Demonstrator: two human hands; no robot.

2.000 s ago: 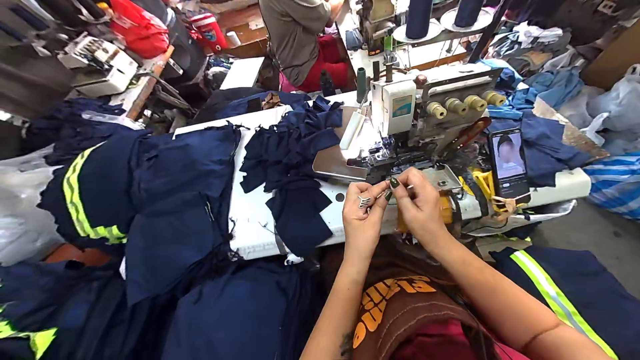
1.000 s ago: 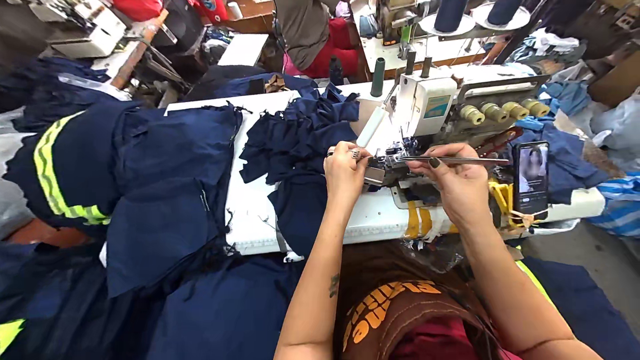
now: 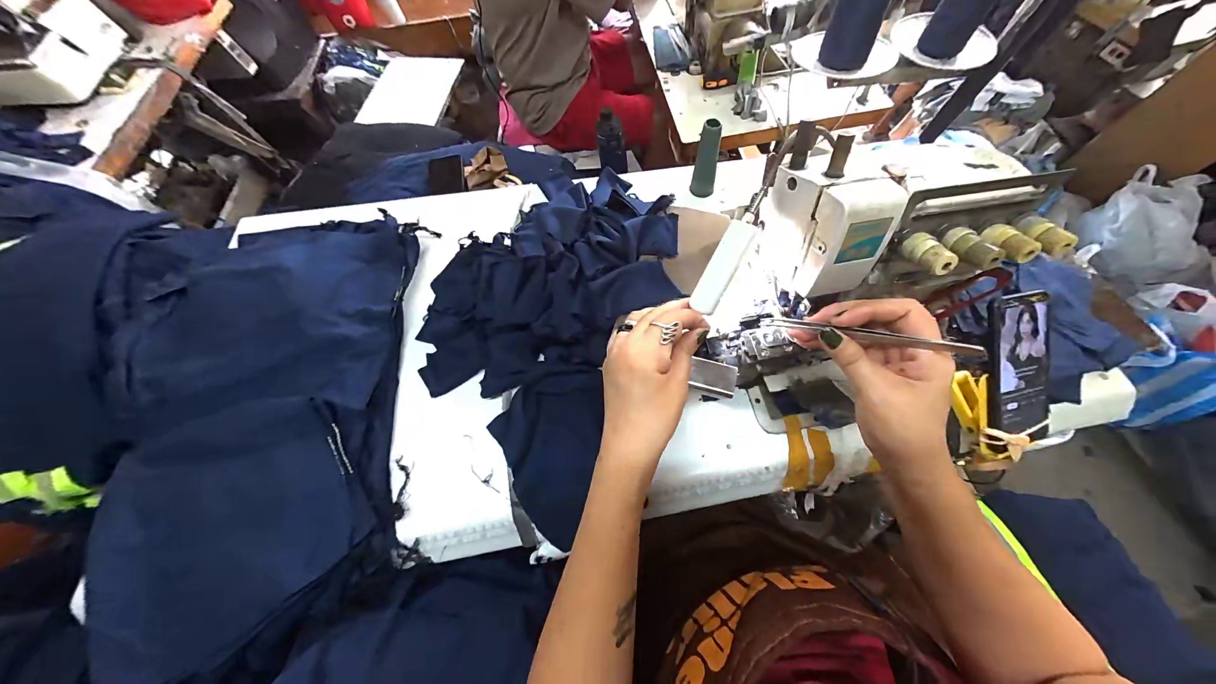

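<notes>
My right hand (image 3: 888,366) holds long metal tweezers (image 3: 893,337) between thumb and fingers, their tips at the looper and needle area (image 3: 765,342) of a white industrial overlock sewing machine (image 3: 845,223). On the left of that area, my left hand (image 3: 651,366) has its thumb and forefinger pinched together beside the lamp's white housing (image 3: 727,266); whether it grips a thread is too small to tell. An open metal cover plate (image 3: 712,377) lies just below its fingertips. Dark navy cloth pieces (image 3: 570,275) lie heaped left of the machine.
Stacked navy fabric panels (image 3: 256,332) cover the left of the white table (image 3: 456,475). A green thread cone (image 3: 706,157) stands behind the lamp. A phone (image 3: 1019,361) is fixed at the right, near yellow thread cones (image 3: 969,249). A seated person (image 3: 560,76) is beyond the table.
Two seconds ago both hands were together at the front of the machine; now they are apart. The tweezers, seen in my right hand one second ago, remain there with the tips at the needle area.
</notes>
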